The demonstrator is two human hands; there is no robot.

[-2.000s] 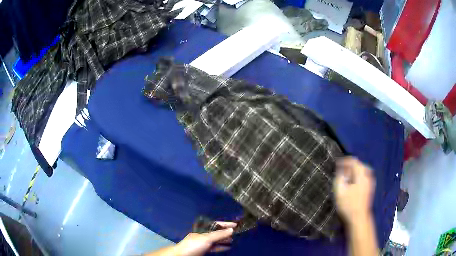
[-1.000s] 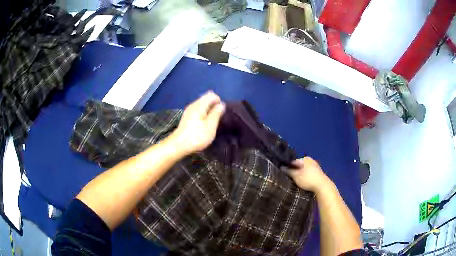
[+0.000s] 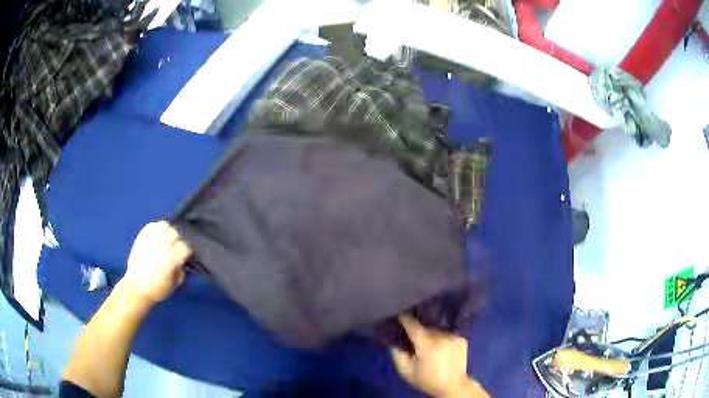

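A plaid garment (image 3: 350,97) lies on the blue pressing table cover (image 3: 124,167). Its plain dark grey-purple lining (image 3: 334,225) faces up and is spread over the near part. The plaid cloth shows behind the lining and at its right. My left hand (image 3: 158,260) is closed on the left edge of the lining. My right hand (image 3: 431,354) is at the near right edge of the lining, with its fingers at a dark fold; the grip there is blurred.
A steam iron (image 3: 587,365) stands at the lower right. A pile of plaid garments (image 3: 58,78) hangs at the left. Two long white bars (image 3: 241,70) cross the far side. A grey-green rag (image 3: 630,105) hangs at the upper right by red pipes.
The garment has been turned so the lining shows over most of it, and the plaid part has moved to the back. My left hand moved left and nearer; my right hand moved nearer. The iron has come into view.
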